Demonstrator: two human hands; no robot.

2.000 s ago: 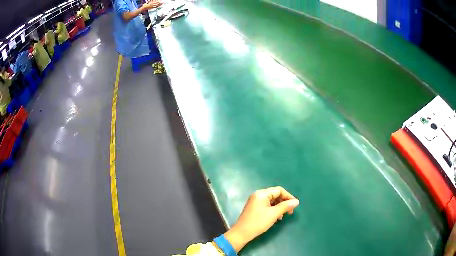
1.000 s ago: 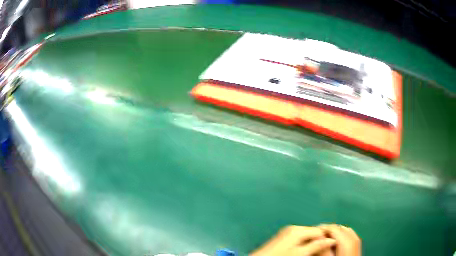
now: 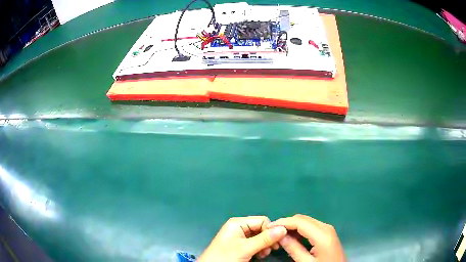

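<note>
My left hand and my right hand are at the bottom of the view, fingertips together. Whether something small is between the fingers cannot be told. Beyond them, a white back plate lies on a red-orange foam cradle. A blue motherboard with a dark fan area sits on the plate. A black sleeved cable arches up left of the board and comes down to the plate. Red and yellow wires bunch at the board's left. Neither hand touches the unit.
The shiny green bench lies between my hands and the unit, with a glossy ridge running across. A pink-red object is at the upper right edge. A pale strip-like object is cut off at the lower right edge.
The view has swung right from the aisle and a person in blue to face the unit. My left hand was apart from my right hand; now their fingertips meet.
</note>
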